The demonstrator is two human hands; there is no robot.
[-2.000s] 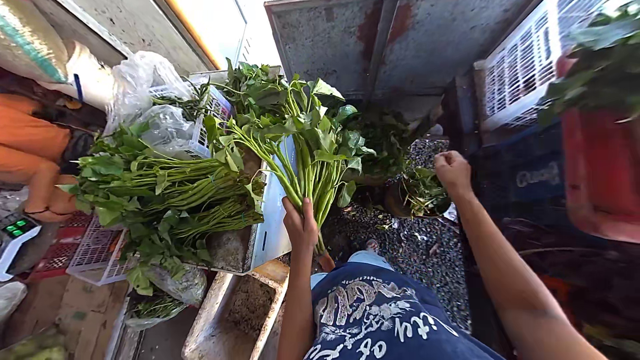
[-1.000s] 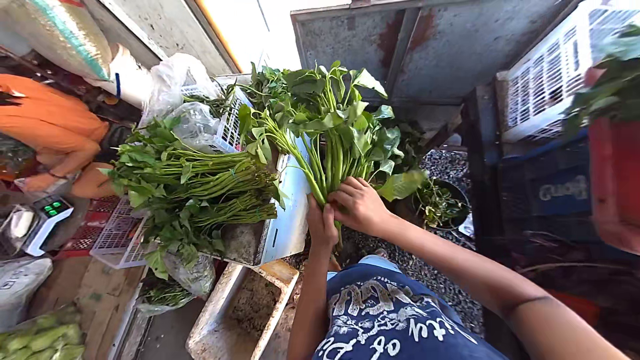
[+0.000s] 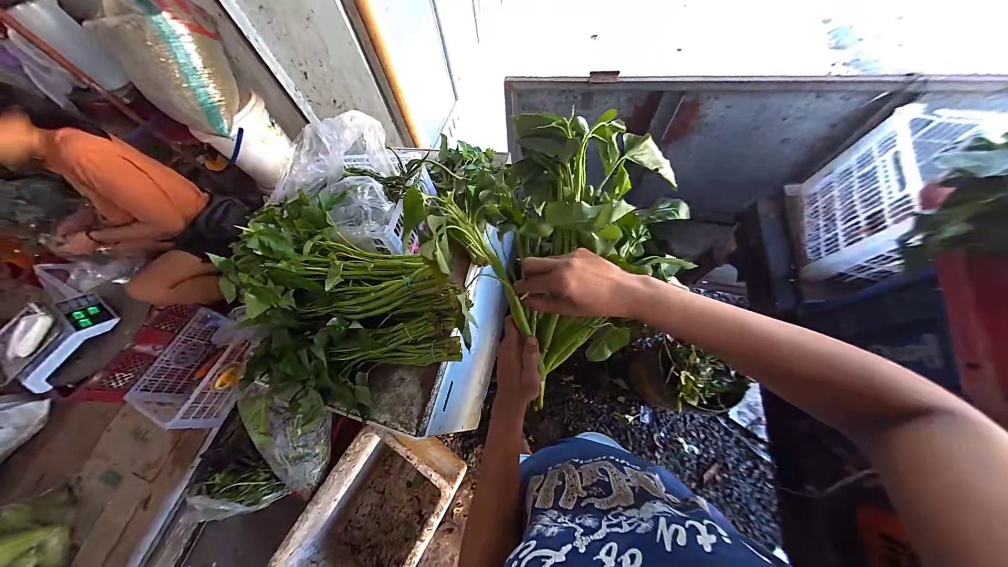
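Note:
A bunch of long-stemmed leafy greens (image 3: 587,213) stands upright before me, its leaves at the top. My left hand (image 3: 518,364) is closed around the lower stems. Over the middle of the bunch is my right hand (image 3: 579,285), fingers curled at the stems; what lies under its fingertips is hidden. Left of the bunch, tied bundles of similar greens (image 3: 378,295) lie in a pile, stems toward me, on a stand with a pale metal edge (image 3: 472,354).
A dirty foam box (image 3: 378,504) is below the pile. White crates (image 3: 858,197) stand at right, beside a red container (image 3: 972,315). A basin of trimmings (image 3: 693,374) sits on gravel. At left are a digital scale (image 3: 79,323) and a seated person in orange (image 3: 134,181).
Two seconds ago my right hand was out to the right, away from the bunch; it came to the stems and now sits higher on them. My left hand has kept its hold. The view has shifted.

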